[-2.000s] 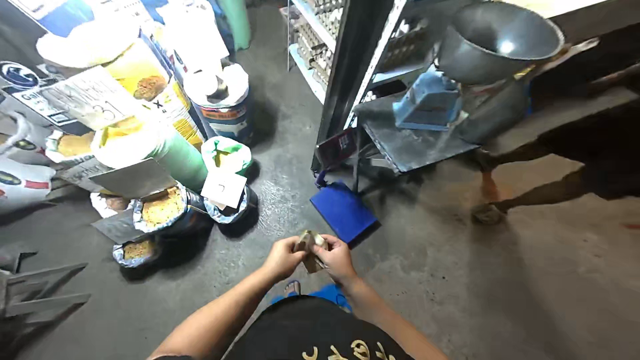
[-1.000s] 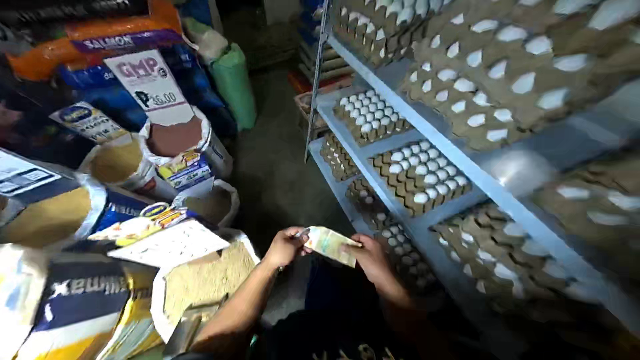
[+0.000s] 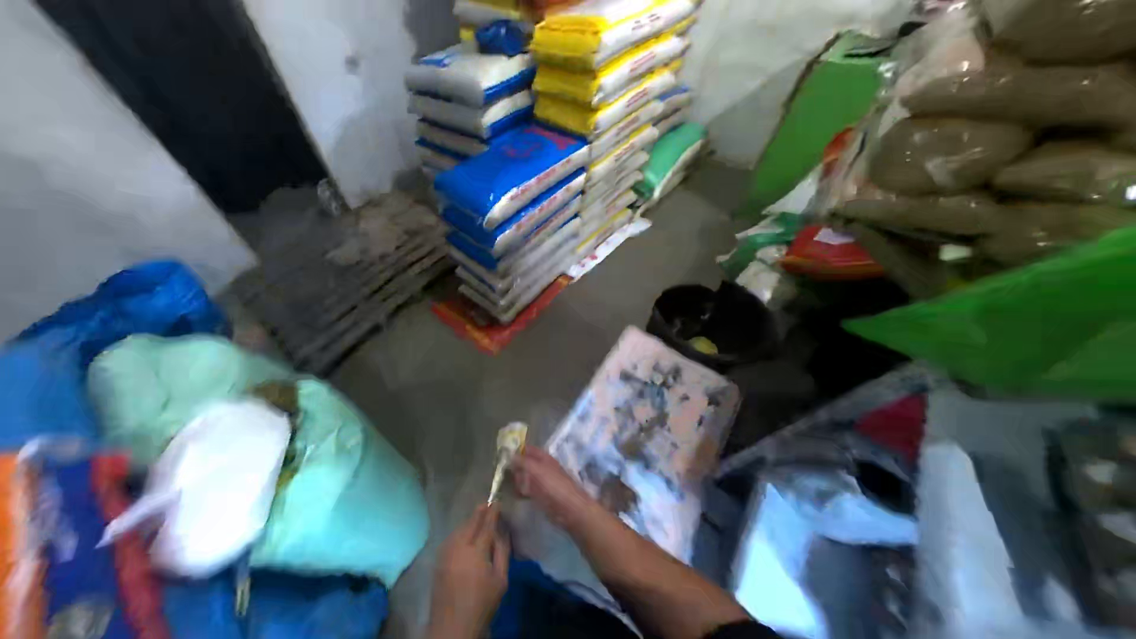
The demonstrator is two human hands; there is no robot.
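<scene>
Low in the middle, my left hand [image 3: 472, 559] pinches the lower end of a folded paper banknote [image 3: 504, 457] between thumb and fingers. My right hand [image 3: 548, 484] holds the note's right side, just above and right of the left hand. The note stands narrow and nearly upright, and blur hides its markings. Right beside my right forearm lies a worn, stained pale board or slab [image 3: 648, 417].
Stacked blue-and-white sacks [image 3: 515, 177] and yellow sacks [image 3: 612, 53] stand ahead. A pale green sack [image 3: 355, 470] is at left, a black tub [image 3: 710, 319] beyond the slab, brown filled bags [image 3: 1003, 151] at right. A wooden pallet [image 3: 355, 257] lies by the doorway.
The view has swung from the egg racks and open feed sacks to stacked sacks. The note, spread wide between both hands a second ago, now looks narrow.
</scene>
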